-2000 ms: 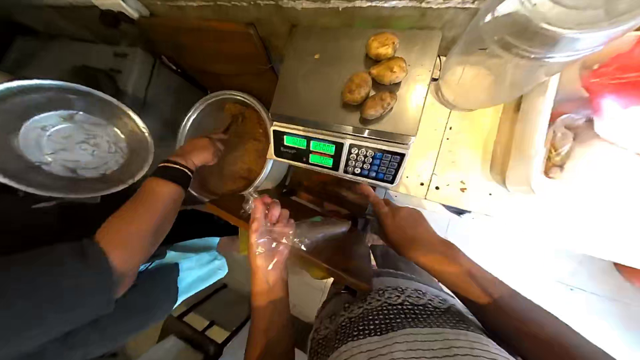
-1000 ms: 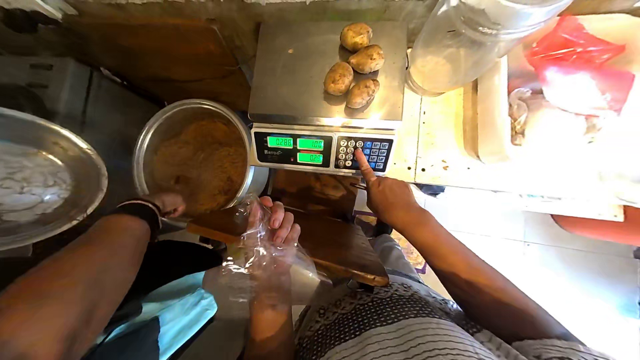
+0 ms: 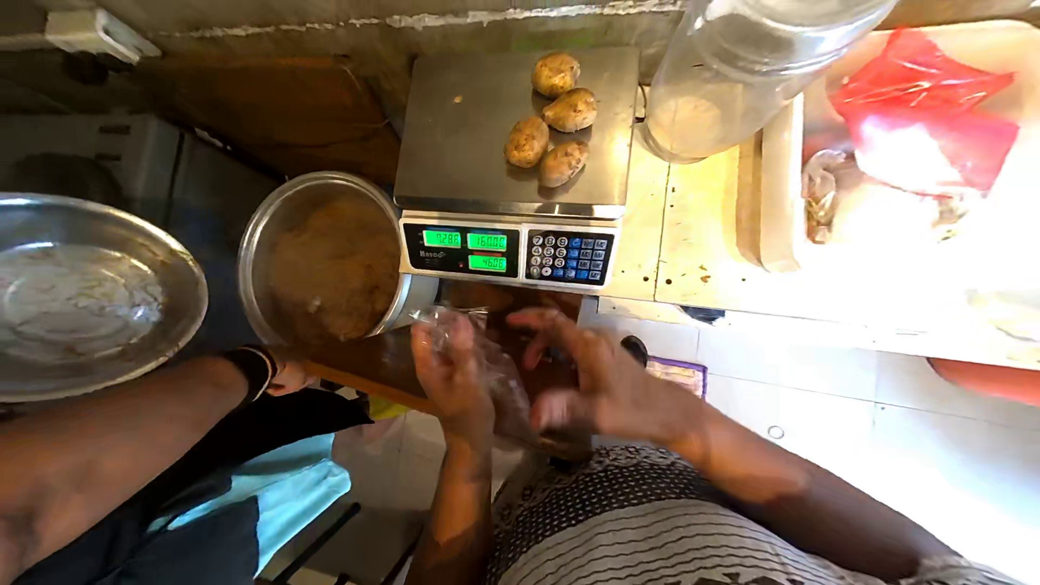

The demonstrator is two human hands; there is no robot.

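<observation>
Below the scale, my left hand (image 3: 455, 378) grips a clear plastic bag (image 3: 508, 390) that hangs down between my hands. Facing it from the right, my right hand (image 3: 589, 374) is blurred, its fingers spread near the bag; no object shows in it. Several brown potatoes (image 3: 526, 142) lie on the right half of the steel plate (image 3: 455, 122) of a digital scale (image 3: 508, 252). The scale's green displays are lit, and its keypad (image 3: 566, 257) is at the right of its front.
A co-worker's arm (image 3: 146, 431) reaches in from the left. Near it are a pot of brown powder (image 3: 329, 268) and a steel basin (image 3: 175, 244). On the right stand a clear jar (image 3: 691, 106) and a pale tub (image 3: 776, 195) with a red plastic bag (image 3: 926, 106).
My right hand has left the scale's keypad and moved down and left to beside the plastic bag. The co-worker's hand, earlier in the pot, is now below it.
</observation>
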